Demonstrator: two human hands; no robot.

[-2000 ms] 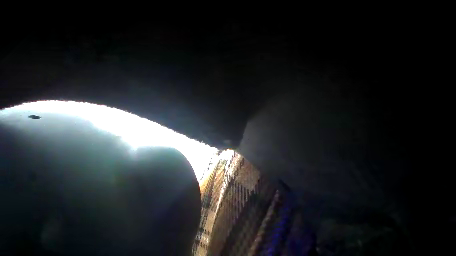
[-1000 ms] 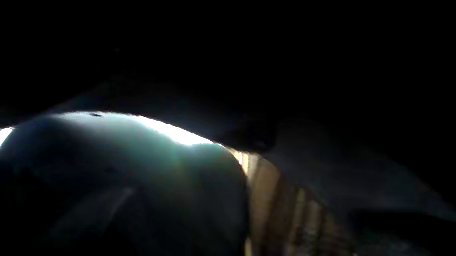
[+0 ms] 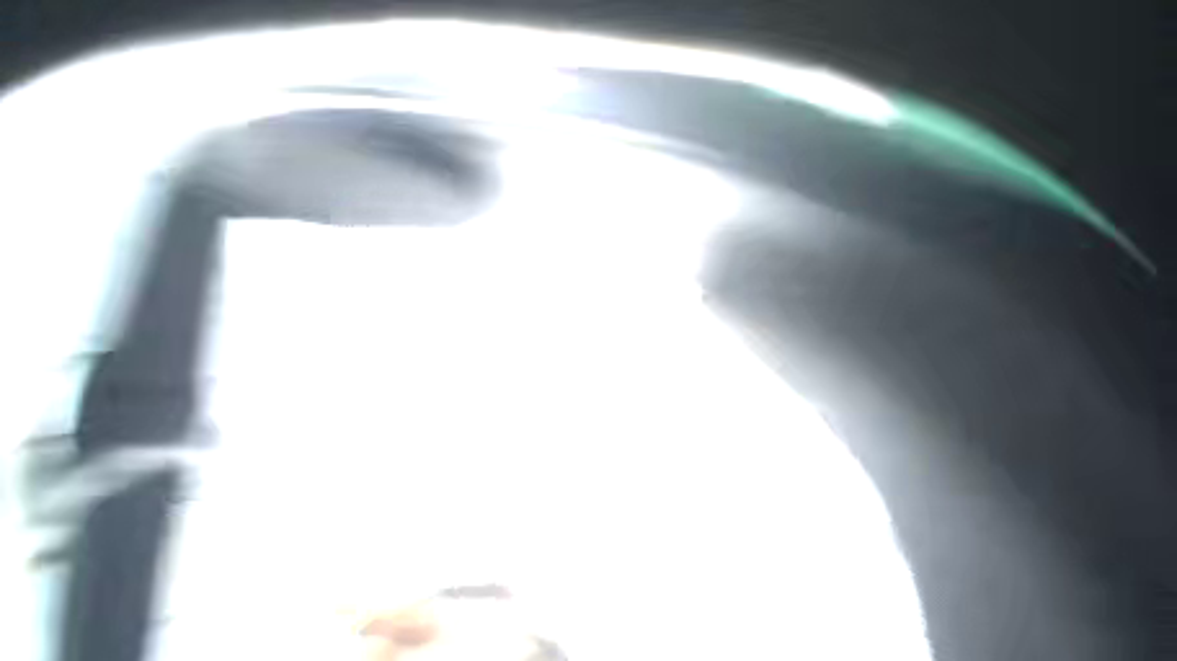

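Observation:
The view is heavily overexposed and blurred. A large glaring white area (image 3: 516, 387) fills the middle, and I cannot tell what surface it is. A dark grey band (image 3: 136, 387) runs down its left side. A grey, rounded shape (image 3: 362, 168) lies along its upper left edge. A small orange-pink patch (image 3: 403, 628) with dark marks beside it shows at the bottom edge; I cannot tell what it is. Neither my left hand nor my right hand can be made out.
A large blurred grey shape (image 3: 981, 426) covers the right side. A thin green strip (image 3: 1007, 162) curves along the upper right, with darkness beyond it. Pale, blurred forms (image 3: 58, 484) stand at the left edge.
The dark view with brown plaid cloth has given way to a bright, washed-out one. The cloth is out of sight. The dark band and white area have come into view.

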